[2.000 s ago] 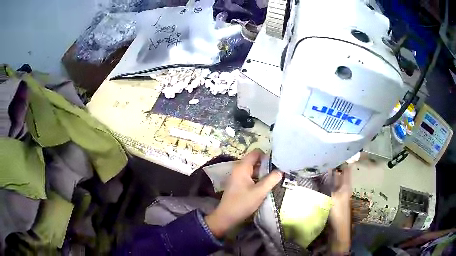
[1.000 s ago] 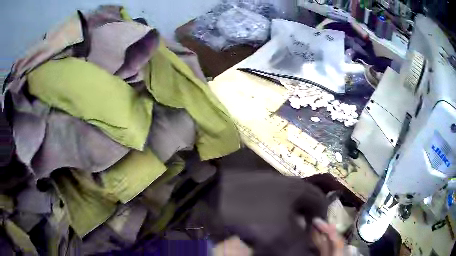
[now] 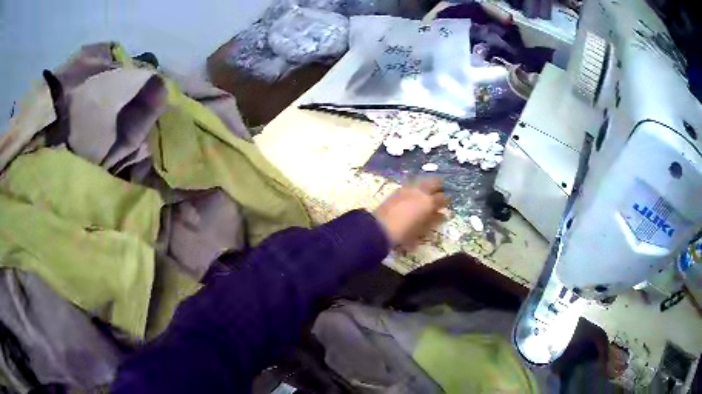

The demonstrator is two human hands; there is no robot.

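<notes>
My left hand [image 3: 416, 212], blurred, is over the worn table, just in front of the loose small white pieces [image 3: 439, 138]. Whether it holds a piece cannot be told. A grey-brown garment with a lime-green panel [image 3: 469, 362] lies in front of me, left of the machine's lit lower end. The white JUKI machine head [image 3: 631, 208] stands at the right. A small skin-toned patch shows at the lower right beside dark cloth; it may be part of my right hand, but this is unclear.
A heap of grey-brown and lime garments [image 3: 77, 208] fills the left side. Clear plastic bags [image 3: 308, 32] and a marked plastic bag [image 3: 412, 65] lie at the back. Part of a small bottle [image 3: 690, 258] shows at the right edge.
The view swung left, then partly back right. My left hand has left the machine and reached over the table towards the white pieces. The garment is away from the needle area.
</notes>
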